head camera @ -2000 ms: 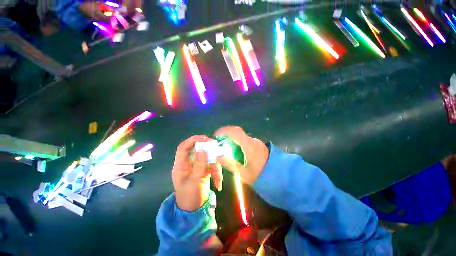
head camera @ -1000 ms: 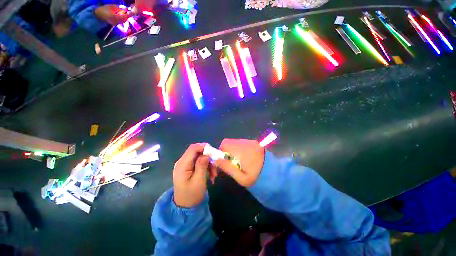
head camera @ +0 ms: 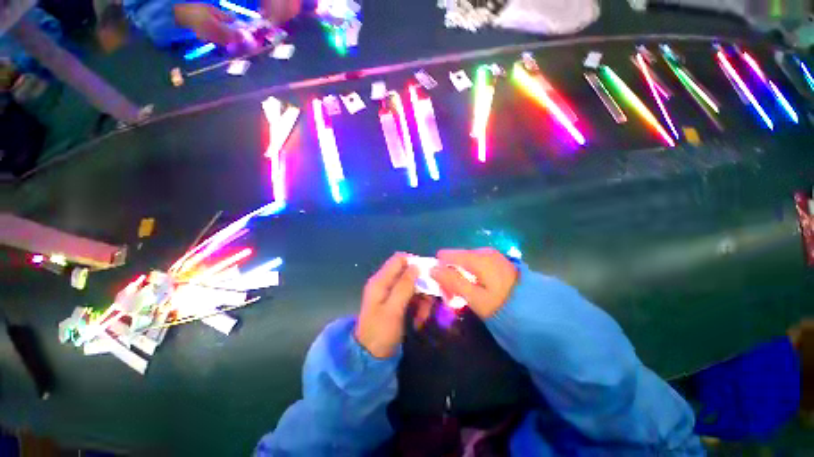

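Observation:
A small white housing is pinched between the fingertips of both my hands, above the front of the green belt. My left hand grips its left end. My right hand closes over its right end. A glowing pink and white part shows under my right fingers. A small cyan glow shows beyond my right hand, by the sleeve. The join between the parts is hidden by my fingers and blurred.
A pile of white and glowing strips lies at left, near a metal arm. Glowing light units lie in a row across the belt. A person's hands work opposite. A red packet is at the right edge.
Both my hands have moved right in the picture, still on the white housing. The long glowing strip that hung below my right hand first no longer hangs there. The strips' colours have changed.

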